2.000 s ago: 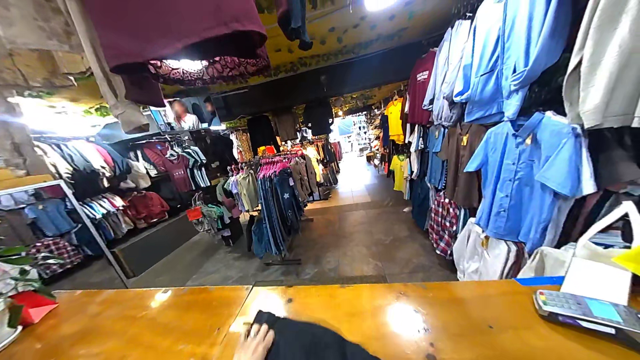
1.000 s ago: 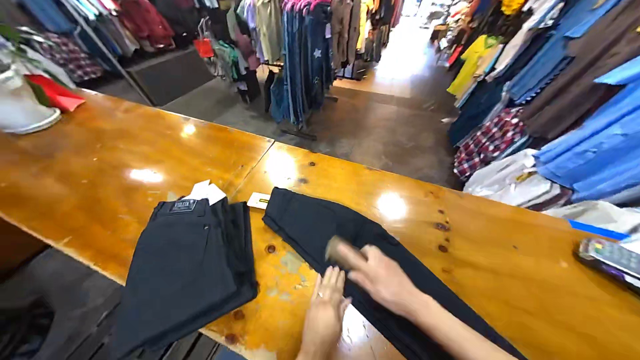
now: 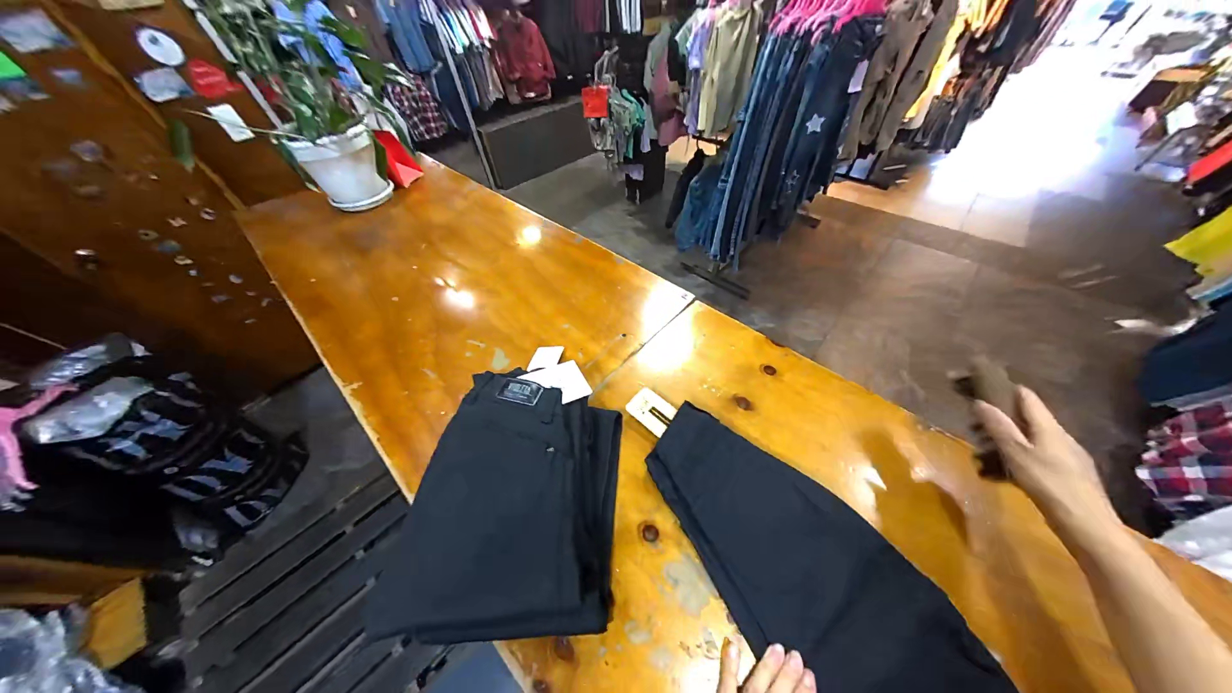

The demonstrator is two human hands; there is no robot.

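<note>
My right hand [image 3: 1044, 462] is raised at the right, above the wooden counter [image 3: 462, 260], and grips a brown brush [image 3: 991, 399], blurred by motion. At the bottom edge, the fingers of my left hand [image 3: 767, 671] rest on a pair of black trousers [image 3: 818, 539] lying lengthwise on the counter. A white tag [image 3: 652, 411] sticks out from the upper end of those trousers. To their left lie folded black trousers [image 3: 491, 529] with a waistband patch and white paper tags [image 3: 566, 379] at the top. The rest of my left hand is out of view.
A potted plant in a white pot [image 3: 342, 168] stands at the counter's far left end beside a red item [image 3: 397, 159]. Beyond the counter are racks of jeans [image 3: 770, 135] and other clothes. Plastic-wrapped goods [image 3: 144, 433] are at the lower left, by a slatted floor [image 3: 289, 587].
My right hand has lifted the brush off the black trousers and moved it out to the right. The view has turned left, bringing the plant and the wrapped goods into sight.
</note>
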